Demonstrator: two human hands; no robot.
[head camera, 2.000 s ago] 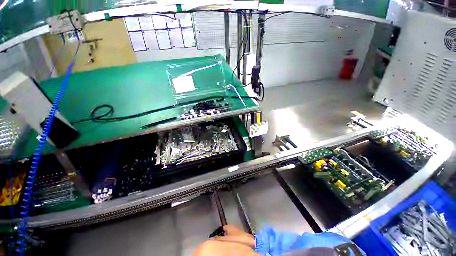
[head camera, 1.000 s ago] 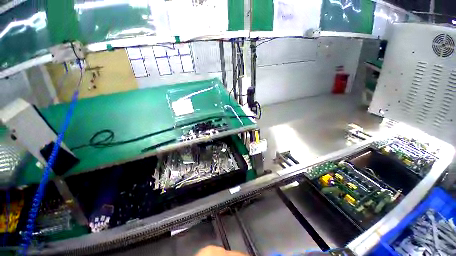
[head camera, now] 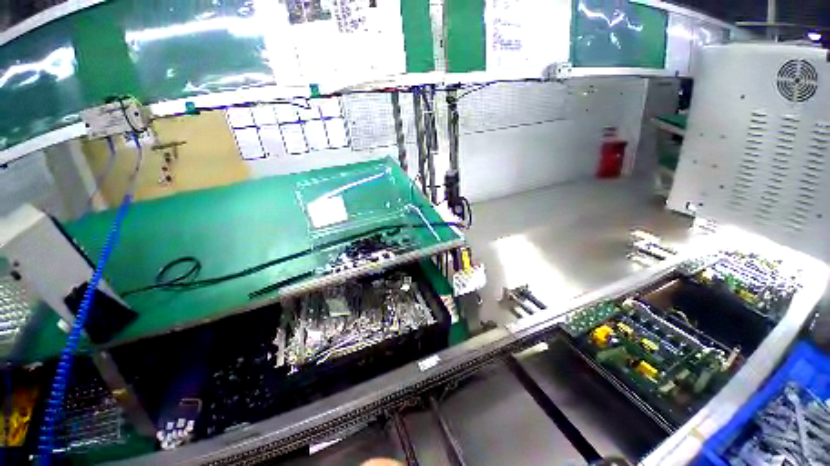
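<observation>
A green circuit board (head camera: 669, 350) with yellow, white and silver parts lies in a black carrier on the conveyor at the right. A second populated board (head camera: 751, 280) lies beyond it, near the conveyor's far right end. Only a small skin-coloured sliver of a hand, seemingly my right hand (head camera: 382, 462), shows at the bottom edge. Its fingers and anything in them are cut off. My left hand is not in view.
The conveyor rail (head camera: 428, 364) crosses in front. Beyond it are a black bin of silver metal strips (head camera: 355, 319), small white parts (head camera: 176, 433) and a green table (head camera: 227, 227). A blue crate (head camera: 760, 400) holds metal strips at the lower right. A blue coiled cord (head camera: 77, 332) hangs left.
The hand and blue sleeve have dropped out at the bottom edge, leaving a sliver. The view has tilted up, showing more of the green and white panels above. The boards look unchanged in their carriers.
</observation>
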